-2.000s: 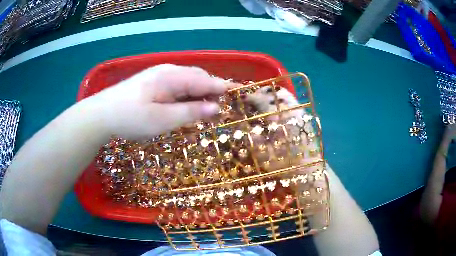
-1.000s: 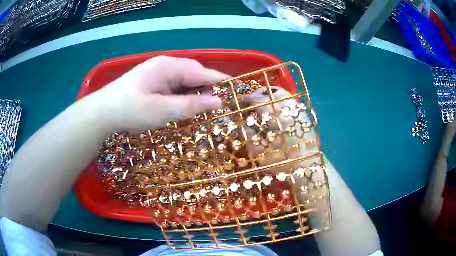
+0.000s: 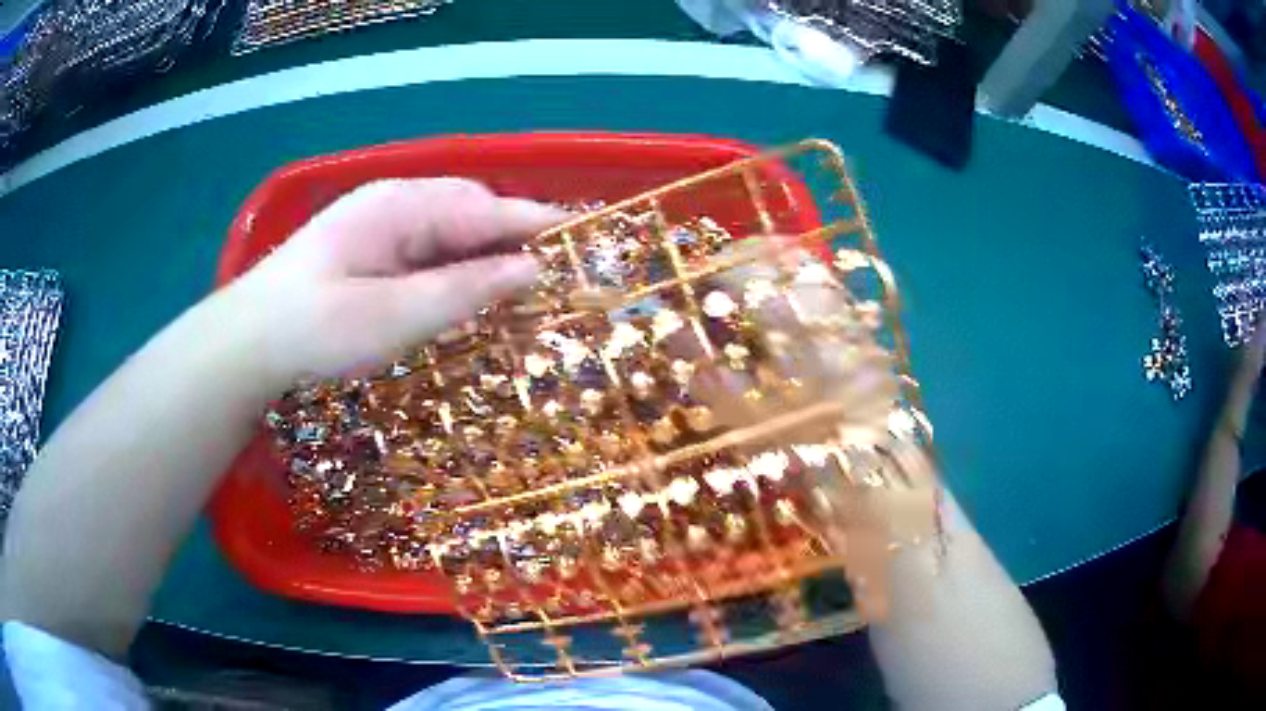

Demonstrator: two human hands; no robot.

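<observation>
A gold sprue frame (image 3: 653, 465) with rows of small shiny parts is held tilted over the red basin (image 3: 555, 150). My left hand (image 3: 403, 271) is bare, at the frame's upper left edge, thumb and fingers close together at the bars; whether they pinch a part is unclear. My right hand (image 3: 812, 361) is behind the frame's right side, seen through the bars, blurred, and supports it. Loose gold and silver parts (image 3: 340, 472) fill the basin below. The frame hides much of the heap and of my right hand.
Silver frames (image 3: 25, 361) lie at the left edge. Stacked frames (image 3: 111, 56) are at the far left. A black object (image 3: 930, 111) lies by a grey post (image 3: 1048, 53). Small parts (image 3: 1163, 327), a blue container (image 3: 1173, 104) and a person's forearm (image 3: 1219, 472) are at the right.
The frame's upper edge has shifted up and tilted more, with its right side moved slightly right. My left hand has moved a little left along the bars. My right hand is now blurred.
</observation>
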